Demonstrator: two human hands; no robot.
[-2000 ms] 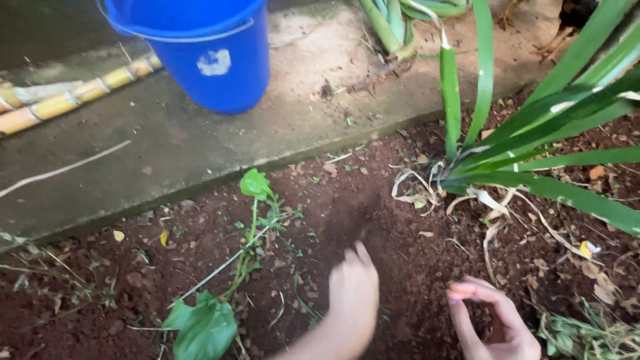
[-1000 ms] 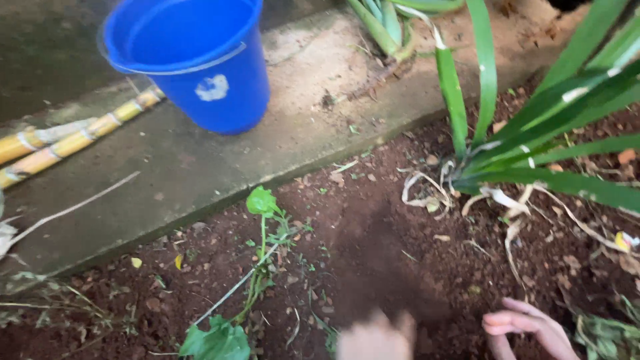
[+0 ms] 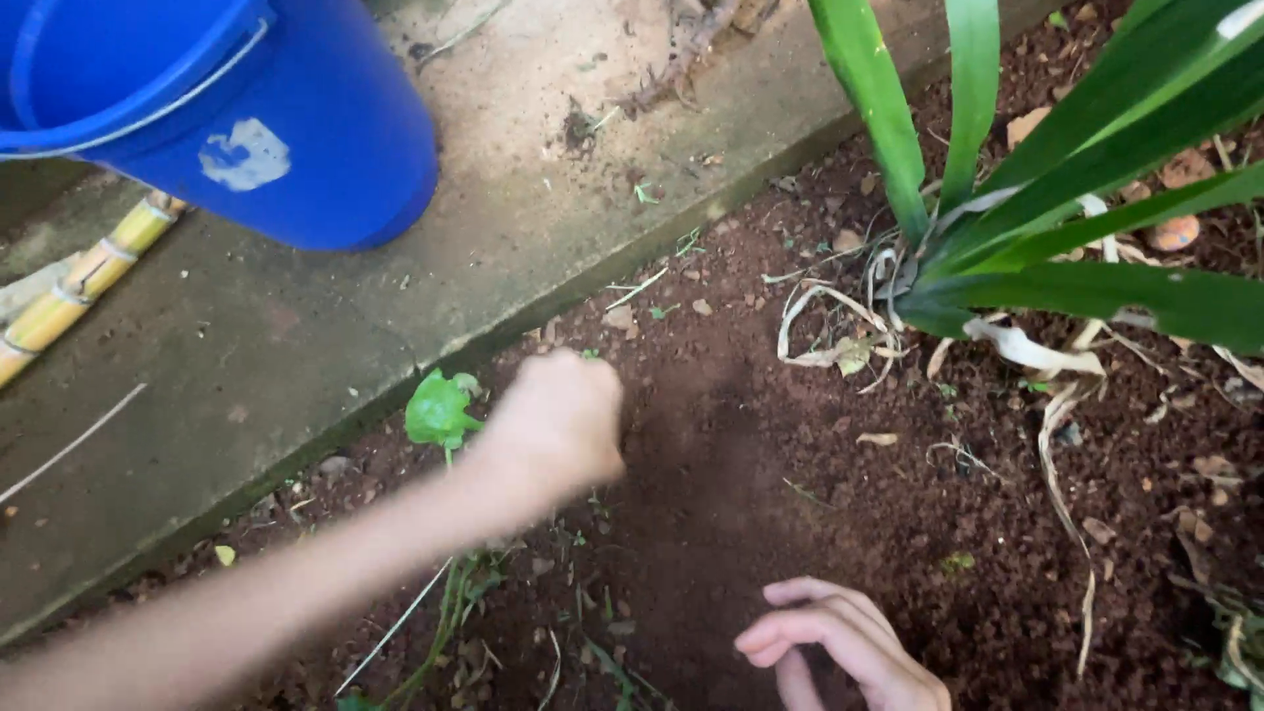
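Observation:
My left hand (image 3: 558, 420) is blurred, its fingers curled, over the edge of the soil beside the concrete ledge; whether it holds anything cannot be made out. Just left of it shows the green leaf (image 3: 437, 410) of a low plant, whose stem runs down under my forearm. Near the bottom, my right hand (image 3: 839, 642) hovers over or rests on the reddish-brown soil (image 3: 731, 494), fingers bent and apart, with nothing seen in it. A strappy green plant (image 3: 948, 267) grows from the soil at the upper right, dry leaves around its base.
A blue plastic bucket (image 3: 326, 128) with a wire handle stands on the concrete ledge (image 3: 296, 326) at the upper left. Yellow segmented cane stalks (image 3: 84, 276) lie beside it. Dry, wilted weeds (image 3: 1239, 632) lie at the right edge.
My left hand has moved up and to the left, toward the ledge. My right hand stays low over the soil. The view has shifted closer to the bucket.

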